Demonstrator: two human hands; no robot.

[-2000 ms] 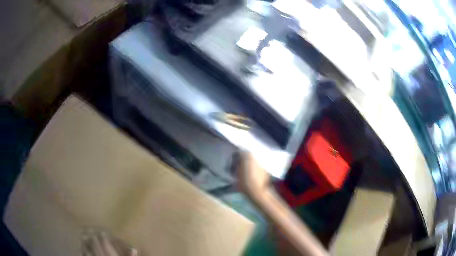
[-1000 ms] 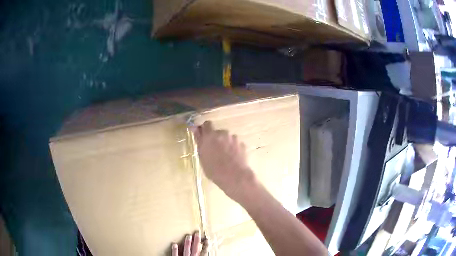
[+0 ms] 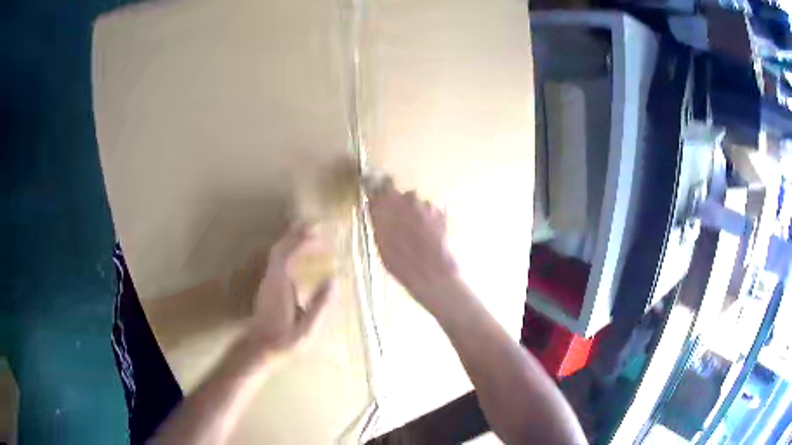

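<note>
A large tan carton (image 3: 452, 96) fills the middle of the view, its two top flaps meeting at a long seam. Shiny, wrinkled tape (image 3: 355, 130) runs along this seam. My right hand (image 3: 410, 239) is curled at the middle of the seam. Something small and greyish shows at its fingertips, too blurred to tell whether it is held. My left hand (image 3: 291, 291) is over the left flap, beside the seam, blurred, with thumb and fingers apart and nothing seen in it.
Right of the carton stands a grey-white machine stand (image 3: 618, 165), with a pale block-like thing inside. A red stool (image 3: 569, 349) is partly visible below it. Green floor (image 3: 52, 209) lies on the left. Dark fabric with white lines (image 3: 135, 348) shows at the carton's lower left.
My right hand has moved from the far end of the seam to its middle. My left hand has come further in over the left flap. The view has shifted along the carton towards me.
</note>
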